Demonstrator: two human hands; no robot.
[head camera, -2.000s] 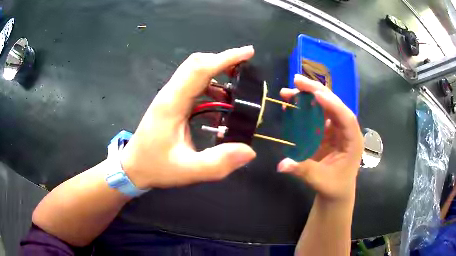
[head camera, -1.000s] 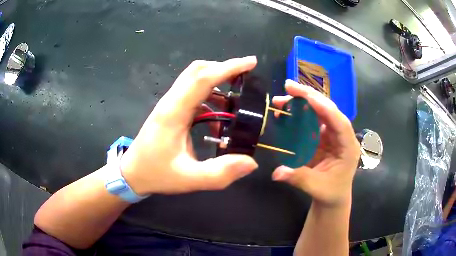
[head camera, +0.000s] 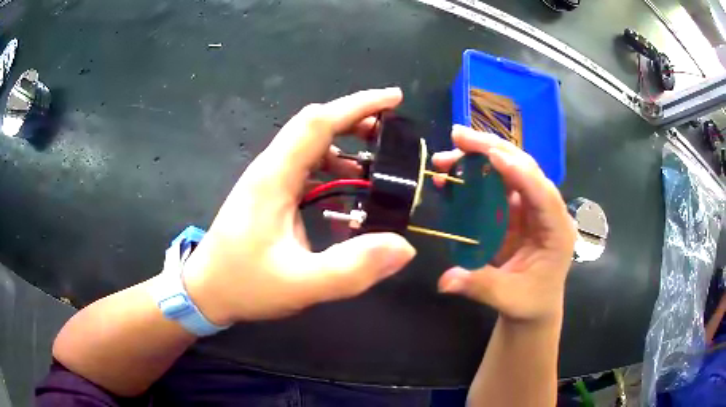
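My left hand (head camera: 271, 215) holds the black glossy housing (head camera: 394, 175) on its side between thumb and fingers. Red and black lead wires (head camera: 338, 187) and silver posts (head camera: 344, 215) stick out of its back, towards my left palm. A pale yellow disc (head camera: 419, 176) shows at its right face. Two thin tan guide sticks (head camera: 442, 234) stand out of that face to the right. My right hand (head camera: 529, 230) holds the dark green circuit board (head camera: 478, 211) upright by its edge, facing the disc. The stick ends reach the board; whether they enter its holes I cannot tell.
A blue bin (head camera: 545, 107) with tan sticks (head camera: 495, 113) stands behind my right hand. Silver-topped round pieces lie at the right (head camera: 587, 229) and left (head camera: 28, 105). A metal rail (head camera: 549, 54), black units (head camera: 662, 70) beyond it and a clear plastic bag (head camera: 683, 262) are at the right.
The circuit board has come slightly closer to the housing since the oldest frame. Both hands keep their holds, with only small shifts in position.
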